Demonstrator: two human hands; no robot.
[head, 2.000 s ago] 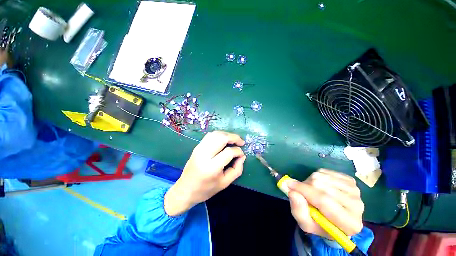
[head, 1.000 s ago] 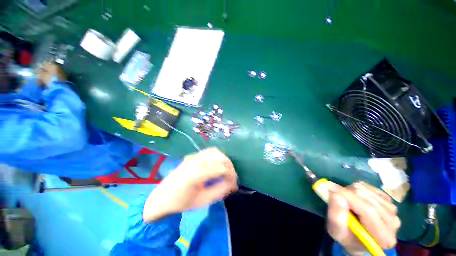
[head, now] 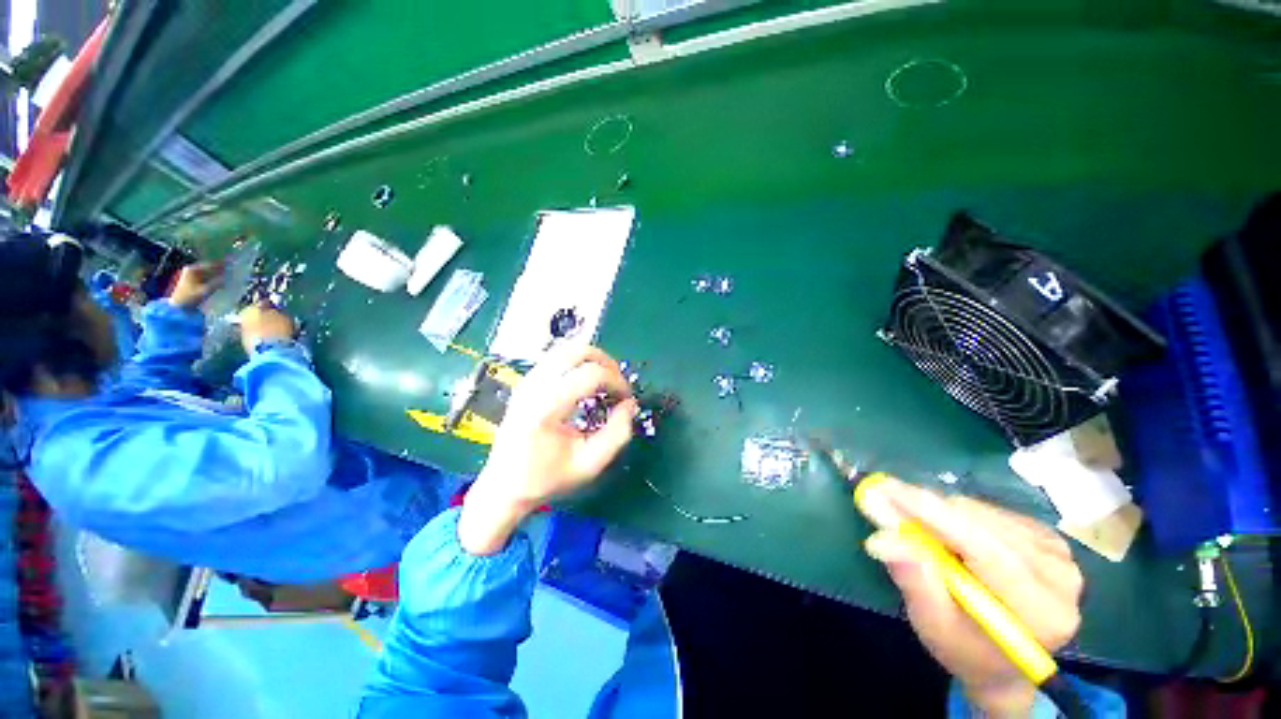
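My right hand (head: 983, 576) holds the yellow-handled soldering iron (head: 969, 590) like a pen. Its tip is just right of a pale silvery cluster of small pieces (head: 773, 461) on the mat. My left hand (head: 555, 429) is over the pile of small wired components (head: 646, 419) and hides most of it. Its thumb and fingers curve into a ring with silvery parts showing inside; whether it grips any is unclear. A thin solder wire (head: 695, 514) lies in a curve below the pile. Several small pieces (head: 721, 336) with short leads lie beyond the cluster.
A black fan (head: 983, 337) stands right, with white and tan pads (head: 1082, 485) and a blue box (head: 1208, 407) beside it. A white sheet (head: 569, 274), yellow-black holder (head: 457, 426), white rolls (head: 377, 261) and a blue-sleeved coworker (head: 183, 450) are left.
My left hand has left the silvery cluster and moved left and away from me onto the wired pile. The iron remains near the cluster. The view has tilted up, showing more of the bench's far side.
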